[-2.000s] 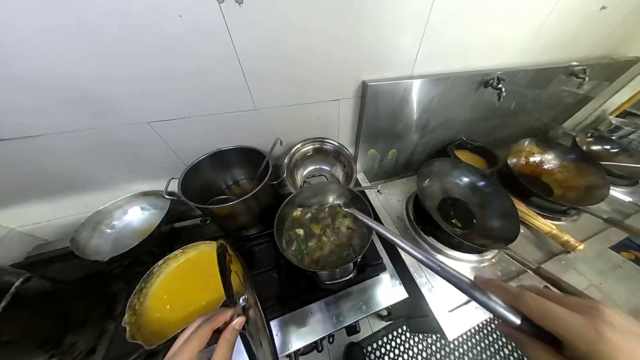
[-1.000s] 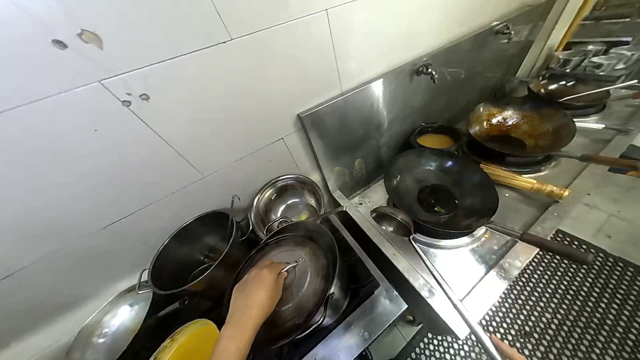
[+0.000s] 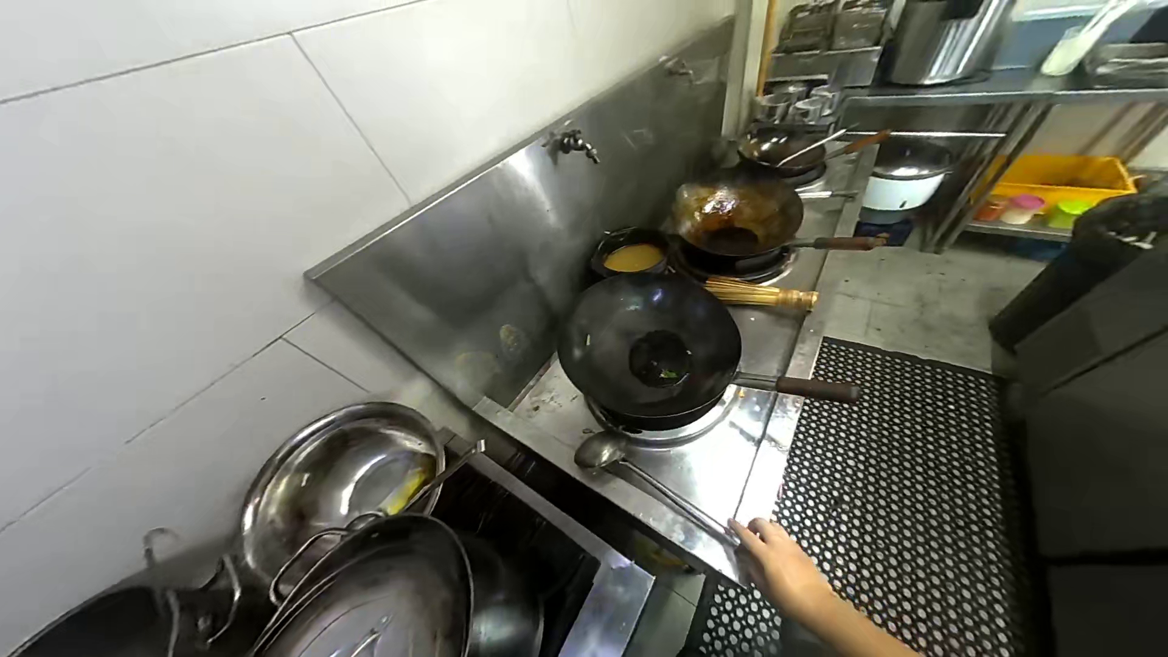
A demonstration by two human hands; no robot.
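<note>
My right hand (image 3: pixel 774 561) reaches in from the lower right, its fingertips at the handle end of a metal ladle (image 3: pixel 602 450). The ladle lies on the steel stove top, just in front of a black wok (image 3: pixel 630 315) with a brown handle; whether the fingers still grip it is hard to tell. My left hand is out of view. At the bottom left, a dark metal lid (image 3: pixel 392 584) covers a pot. A shiny steel bowl (image 3: pixel 342 474) rests behind it against the wall.
Beyond the black wok are a bamboo wok brush (image 3: pixel 762 295), a pot of yellowish liquid (image 3: pixel 634 258) and an oily wok (image 3: pixel 739 219). A faucet (image 3: pixel 575 144) juts from the steel backsplash. A perforated black mat (image 3: pixel 894 474) covers the floor beside the stove. Another pot (image 3: pixel 109 620) stands at lower left.
The lid my left hand held is now on the pot, and that hand has left view. The ladle, held up earlier, now lies on the stove top. The view has swung right.
</note>
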